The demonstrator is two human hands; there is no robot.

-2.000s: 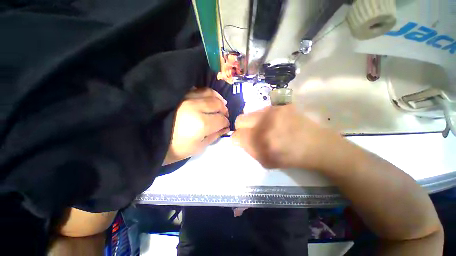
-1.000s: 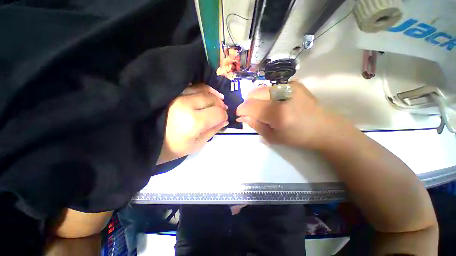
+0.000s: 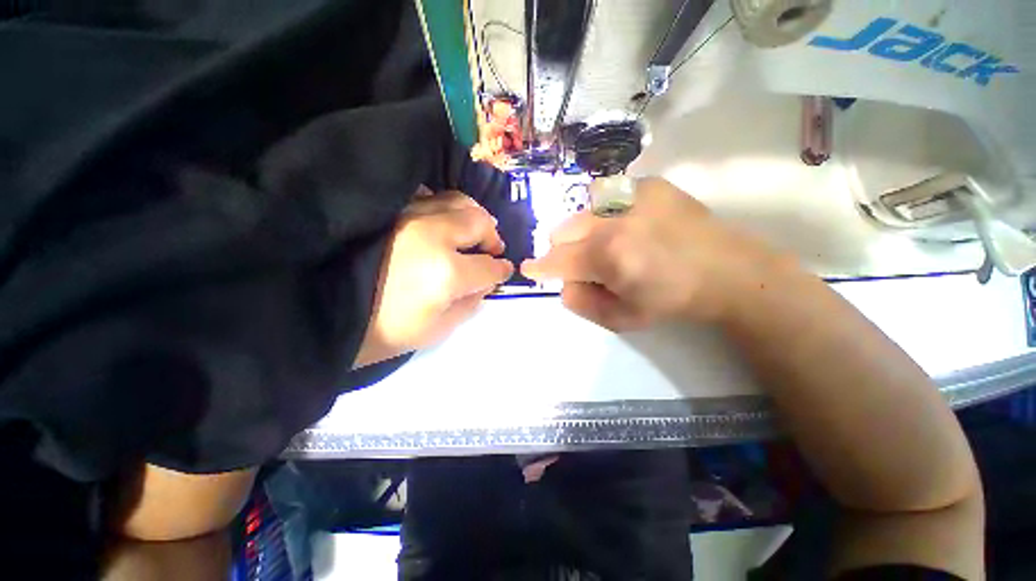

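Observation:
A large black garment (image 3: 227, 227) covers the left side and drapes over my left forearm. Its narrow edge (image 3: 518, 227) lies at the brightly lit presser foot (image 3: 518, 185) of the white sewing machine (image 3: 727, 170). My left hand (image 3: 437, 272) pinches the cloth near that edge, left of and in front of the foot. My right hand (image 3: 636, 261) is just right of it, its fingertips at the edge, close to my left fingertips. The needle tip is too small and glare-lit to make out.
An orange-red piece (image 3: 498, 131) and a green strip (image 3: 450, 68) are left of the needle area. A cream ribbed knob (image 3: 782, 16) is at the top. A ruler tape (image 3: 545, 429) runs along the front table edge. A blue crate (image 3: 264, 533) shows at lower left.
The machine has shifted a little left and up in view. My right fingertips have moved left along the cloth edge, nearer my left fingertips.

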